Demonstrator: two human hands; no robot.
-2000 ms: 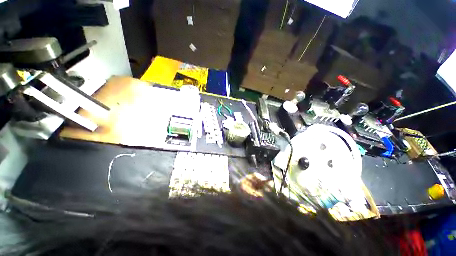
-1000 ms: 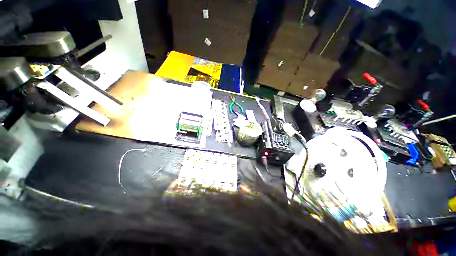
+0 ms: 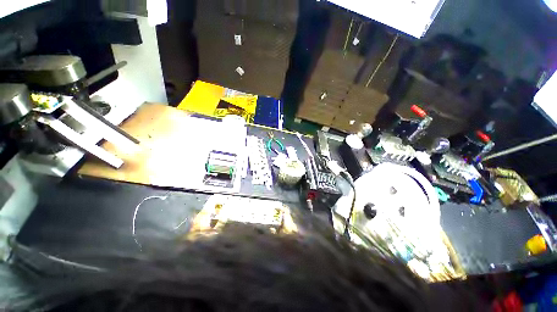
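Observation:
The pale PCB panel [image 3: 249, 210], dotted with small yellow-white parts, is low in the middle on the dark bench mat's side nearest me. Dark blurred hair hides its near part. My left hand [image 3: 203, 222] shows as a small, overexposed patch of fingers at the panel's left edge. My right hand [image 3: 288, 220] shows the same way at its right edge. Both grip the panel by its sides. The rest of both hands is hidden.
White support arms [image 3: 82, 140] stand at left. A green-framed device [image 3: 220, 167] lies on white paper. Green-handled cutters [image 3: 276, 145], a round tub [image 3: 289, 170], a black soldering station [image 3: 325, 181], a large white fan [image 3: 397, 201] and toggle-clamp fixtures [image 3: 449, 164] stand to the right.
Both hands have come to the panel's side edges, and less of the panel shows above the hair. The camera view has shifted back and forth.

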